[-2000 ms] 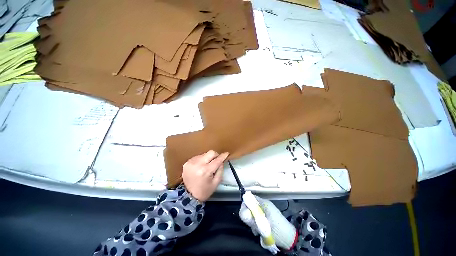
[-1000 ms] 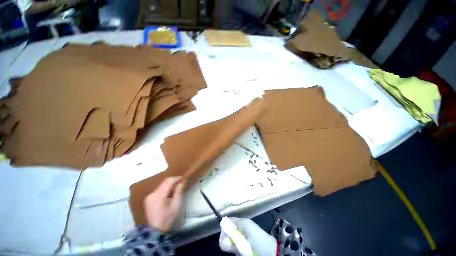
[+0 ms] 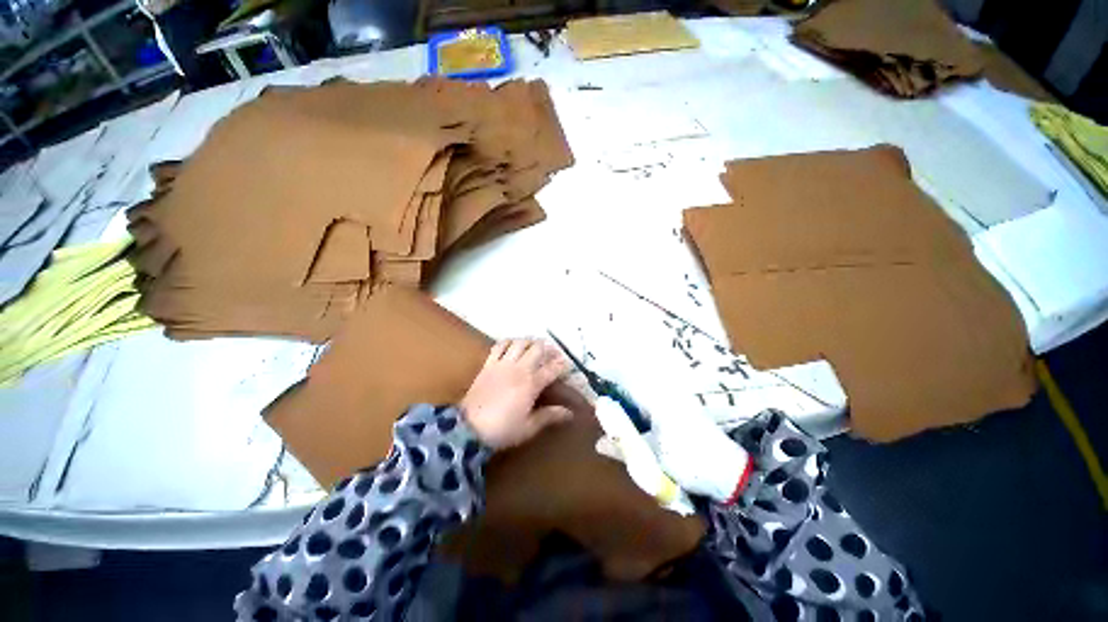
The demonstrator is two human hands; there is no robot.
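Note:
A brown panel [image 3: 377, 377] lies turned at the table's near edge, its lower part hanging over the edge towards me. My bare left hand [image 3: 516, 391] is on the panel, fingers together near its right edge; whether it pinches the panel is unclear. My gloved right hand [image 3: 680, 450] holds scissors [image 3: 622, 428] with light handles, just right of my left hand. Their dark blades point up and left beside the panel's edge. Small dark offcuts [image 3: 683, 346] are scattered on the white table covering.
A large ragged brown stack [image 3: 280, 182] lies at left, a neater brown pile [image 3: 838, 243] at right. Yellow pieces [image 3: 73, 304] are at far left. A blue tray [image 3: 471, 54], a tan board [image 3: 629, 35] and a far brown stack [image 3: 893, 46] are at the back.
The panel has swung away from the right pile and turned towards me, now partly over the table edge. My left hand and the scissors have come close together. The view has shifted too.

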